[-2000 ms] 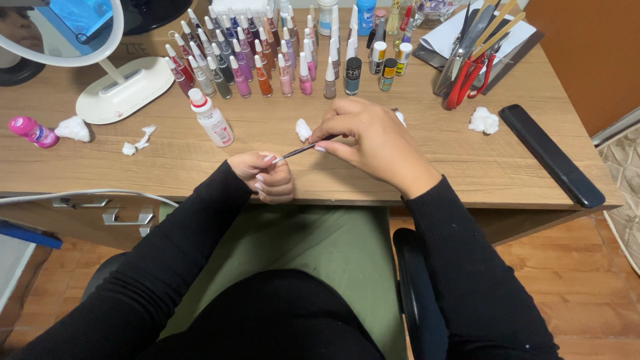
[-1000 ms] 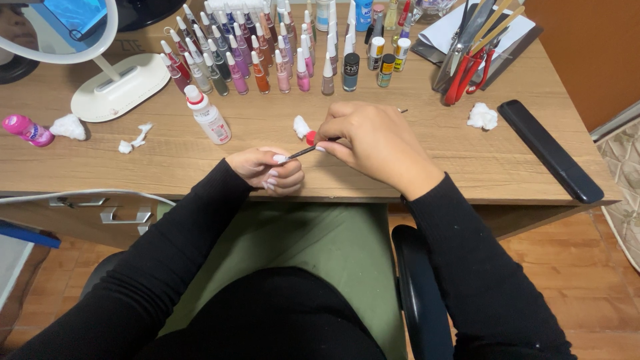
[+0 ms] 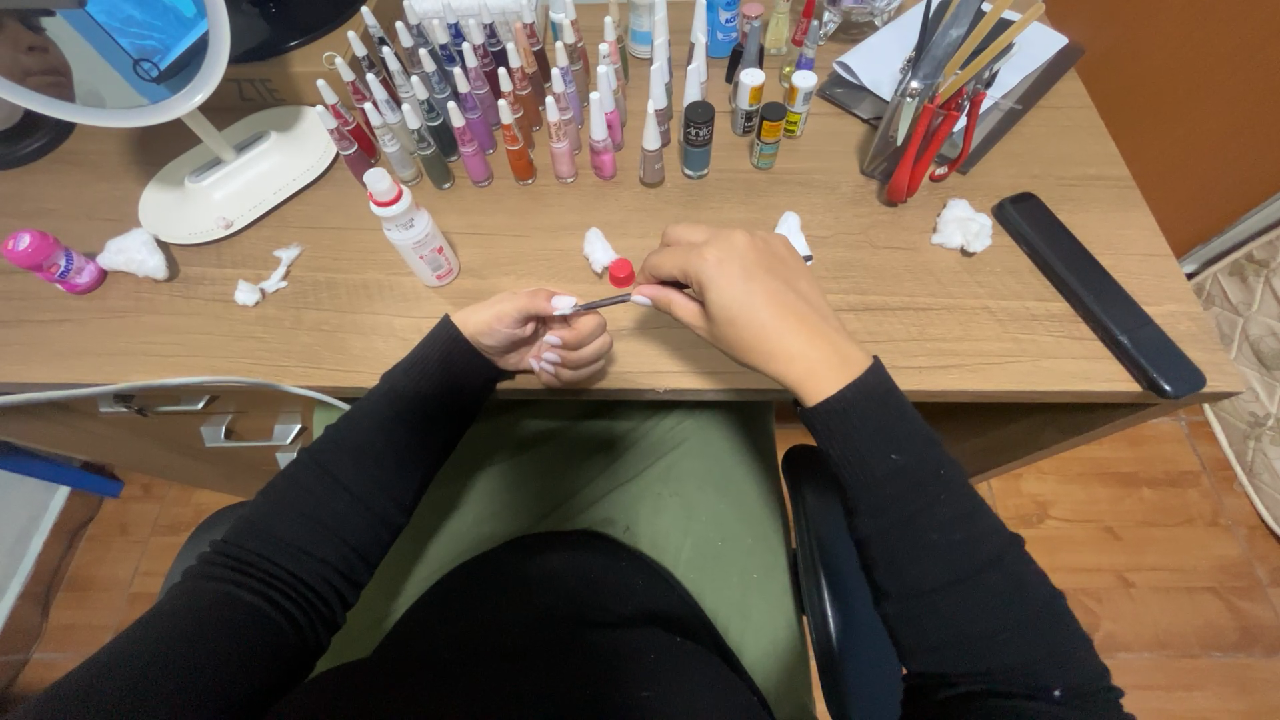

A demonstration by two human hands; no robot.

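My right hand (image 3: pixel 735 305) pinches a thin dark stick-like tool (image 3: pixel 604 303) between thumb and fingers. The tool's far end meets the thumbnail of my left hand (image 3: pixel 548 335), whose fingers are curled with pale nails showing. Whether the left fingers grip anything cannot be told. Just beyond the hands lie a cotton tuft (image 3: pixel 600 250) and a red cap (image 3: pixel 621 272). A white plastic bottle (image 3: pixel 415 232) with a red-ringed top stands behind my left hand. Another white tuft (image 3: pixel 793 234) lies behind my right hand.
Many nail polish bottles (image 3: pixel 519 152) stand at the back. A round mirror's white base (image 3: pixel 240 170), a pink container (image 3: pixel 55 262) and cotton (image 3: pixel 137 254) are at left. At right are a holder with red-handled pliers (image 3: pixel 912 155), cotton (image 3: pixel 962 227) and a long black case (image 3: pixel 1100 295).
The red cap, not visible in the oldest frame, now shows beside the cotton tuft. Both hands stay close together near the desk's front edge, with the tool still in the right one.
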